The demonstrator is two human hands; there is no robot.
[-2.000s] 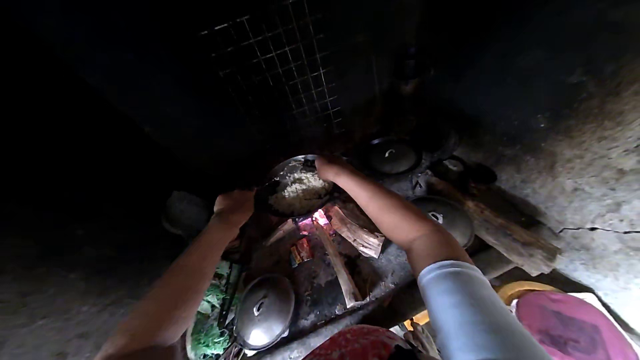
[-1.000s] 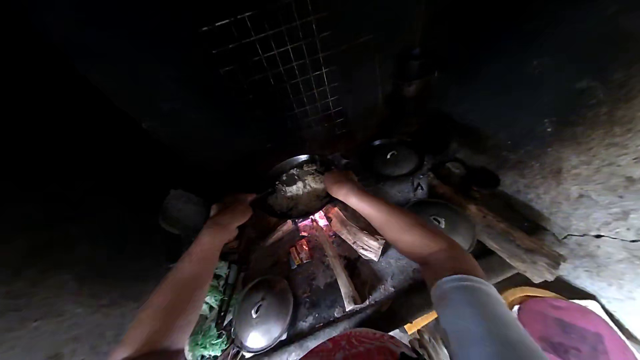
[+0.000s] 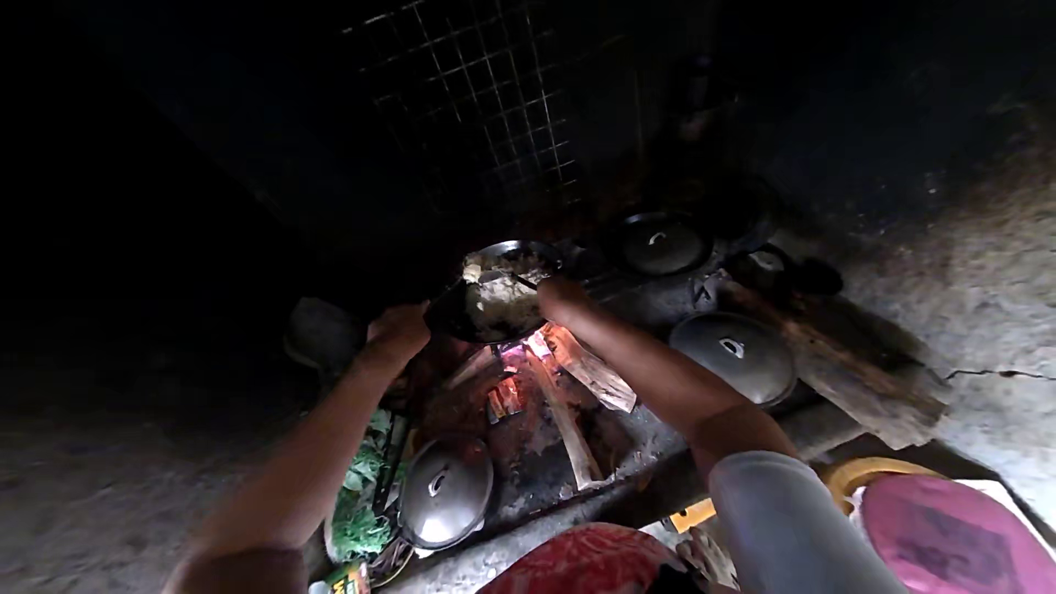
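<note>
A dark round cooking pan (image 3: pixel 450 318) sits over a wood fire, with pale, rice-like food (image 3: pixel 507 301) inside it. My left hand (image 3: pixel 399 330) is closed at the pan's left side, apparently gripping its edge or handle; the exact hold is too dark to tell. My right hand (image 3: pixel 561 299) is closed on a utensil (image 3: pixel 525 282) whose dark end reaches into the food. Below the pan, split firewood (image 3: pixel 590 371) and glowing embers (image 3: pixel 505 398) lie on the hearth.
A metal lid (image 3: pixel 445 495) leans at the hearth's front left, by green leaves (image 3: pixel 363 470). Lidded pots (image 3: pixel 734 363) (image 3: pixel 660 247) stand at the right, beside a thick log (image 3: pixel 858 388). A wire grid (image 3: pixel 495 91) is on the dark back wall. A pink cover (image 3: pixel 949 536) lies lower right.
My right hand has shifted about the pan's right side, and the food has been moved around, with some now heaped toward the pan's far left. My left hand stays at the pan's left side.
</note>
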